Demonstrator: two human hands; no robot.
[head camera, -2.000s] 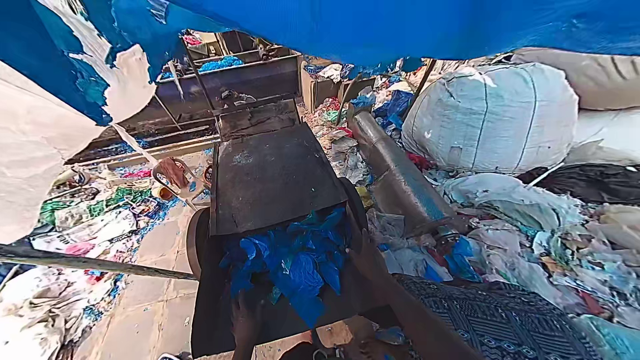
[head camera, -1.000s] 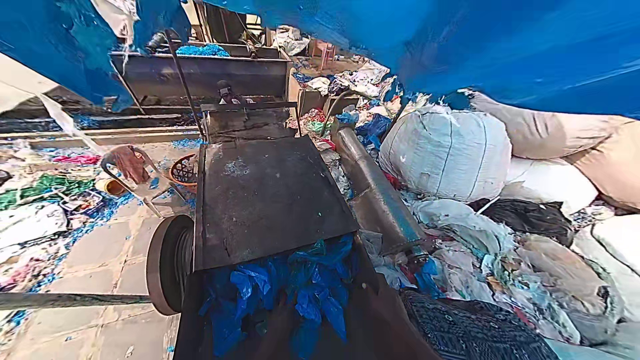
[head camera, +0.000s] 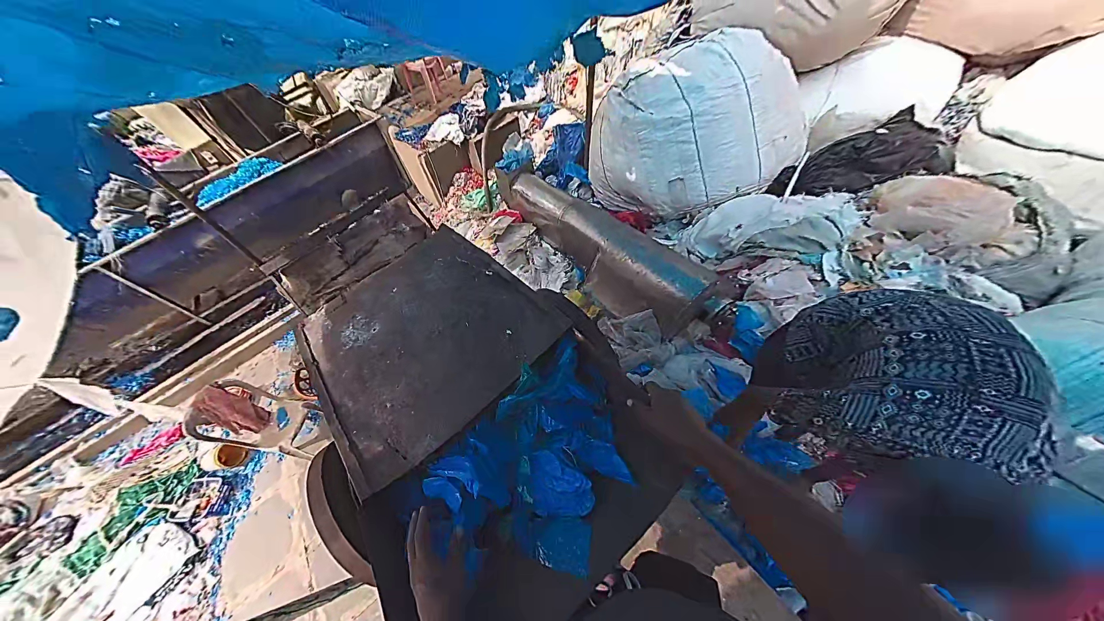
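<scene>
Blue plastic film scraps (head camera: 552, 466) lie in the feed tray of a dark metal machine, below its sloping sheet-metal cover (head camera: 440, 345). My left hand (head camera: 440, 552) is at the tray's near left part, fingers raised against the blue film; whether it grips any cannot be told. My right hand (head camera: 664, 418) is at the right side of the tray, beside its dark rim, its fingers partly hidden in shadow. A round dark wheel (head camera: 332, 517) stands at the machine's left side.
Right of the machine, a person in a patterned garment (head camera: 914, 379) bends close to my right arm. A metal cylinder (head camera: 604, 241), plastic waste (head camera: 776, 233) and a stuffed white sack (head camera: 699, 121) lie beyond. A chair (head camera: 250, 414) stands left; blue tarpaulin (head camera: 414, 30) hangs overhead.
The view has swung and tilted clearly. My left hand, not made out one second ago, shows at the tray's near left. The patterned garment now shows more fully at the right.
</scene>
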